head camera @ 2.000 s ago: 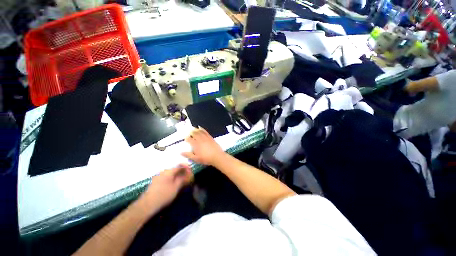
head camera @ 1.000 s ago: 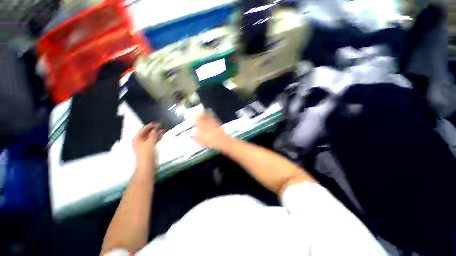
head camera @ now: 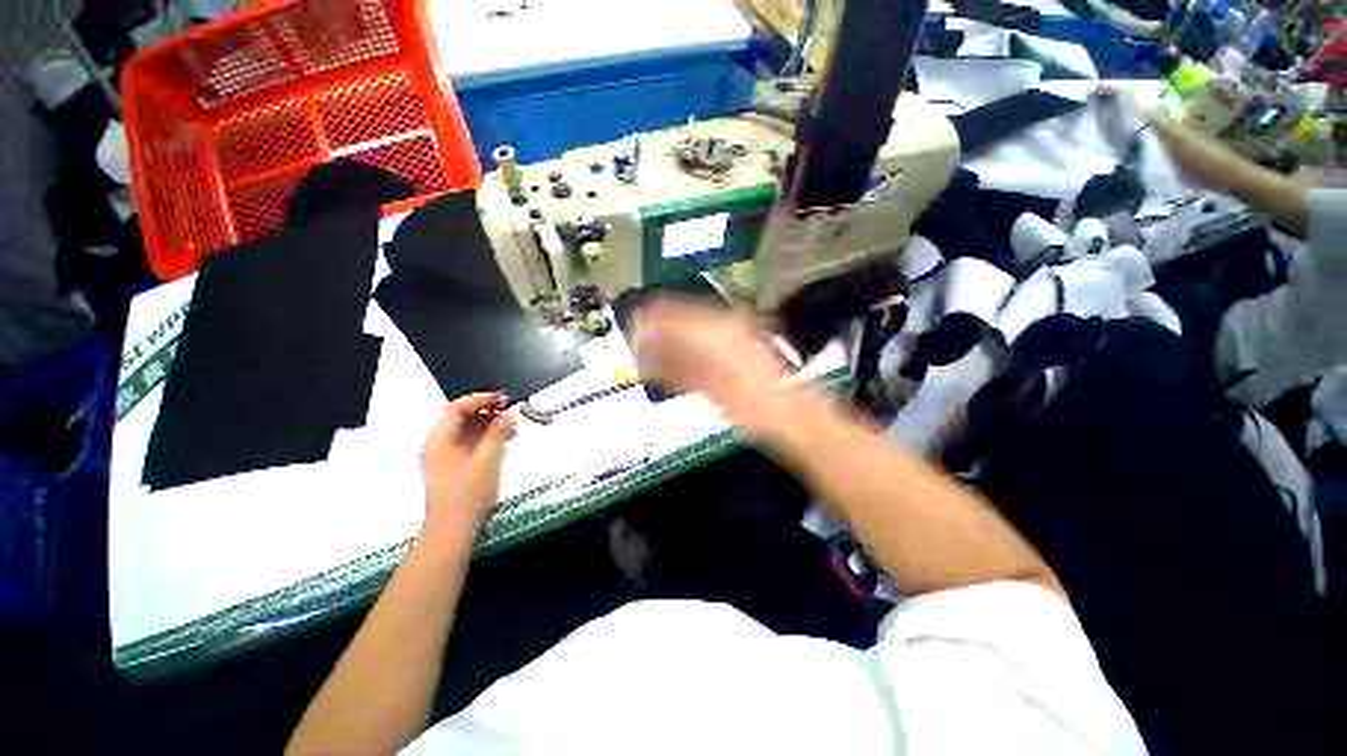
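A cream sewing machine with a green panel and lit screen stands on the white table. My left hand is on the table left of the needle area, fingertips pinched together at a tiny dark item I cannot identify. My right hand is blurred, over the small black cut piece under the machine arm; whether it grips anything is hidden. A black panel lies left of the needle. A stepped stack of black panels lies farther left.
A red slotted basket stands behind the stack. A smartphone is mounted on the machine. A grey-white and black fabric heap lies at the right. Another person's arm reaches in at the upper right.
My left hand has moved from the table's front edge up onto the tabletop. My right hand has moved right, over the small black piece. The view has shifted.
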